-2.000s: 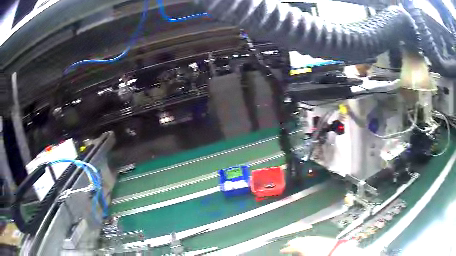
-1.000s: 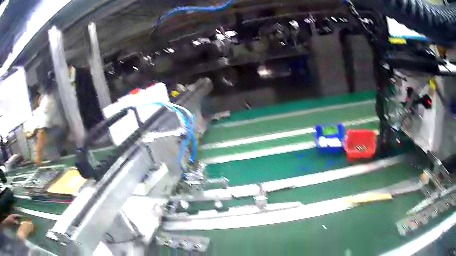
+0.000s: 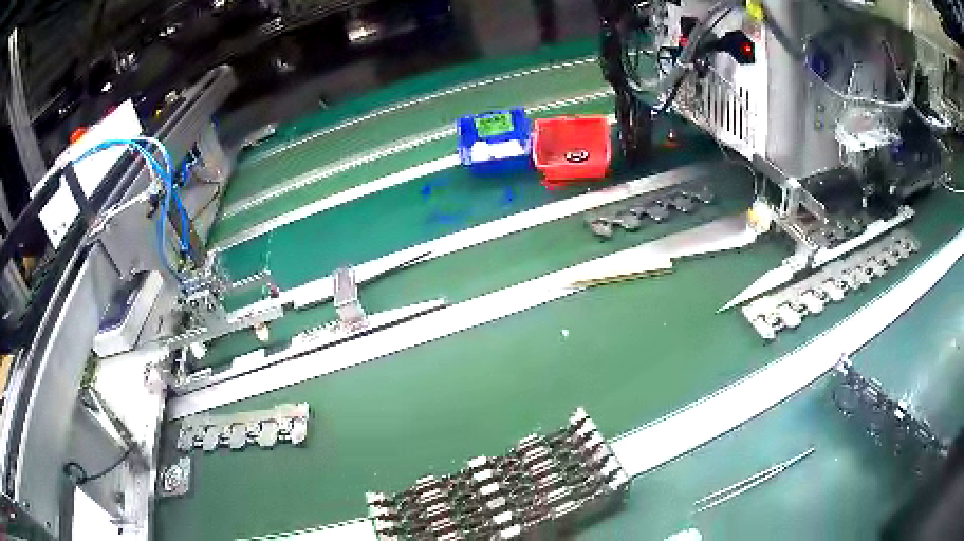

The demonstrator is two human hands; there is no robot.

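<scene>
No hand is clearly in view. A block of stacked fixtures [image 3: 497,488] lies nearest, at the bottom centre, cut by the lower edge. Thin silver tweezers [image 3: 756,479] lie to its right. A dark openwork fixture [image 3: 890,410] lies at the right, next to a dark blurred shape in the corner that I cannot identify. One silver fixture [image 3: 243,429] lies on the green belt [image 3: 444,391] at the left. Another silver fixture [image 3: 832,285] lies on the belt at the right, by the machine. A darker fixture [image 3: 650,211] lies between the rails.
A blue bin [image 3: 494,140] and a red bin [image 3: 572,150] stand side by side at the far side. Pale guide rails [image 3: 476,322] cross the belt. A gantry with a stop mechanism [image 3: 211,306] and blue tubing [image 3: 169,180] is at the left. A machine head [image 3: 803,85] is at the upper right.
The view has turned right and down, bringing the stacked fixtures, tweezers and dark fixture into view. The person at the left has left the picture. The pale hand-like shape seen earliest at the bottom is gone.
</scene>
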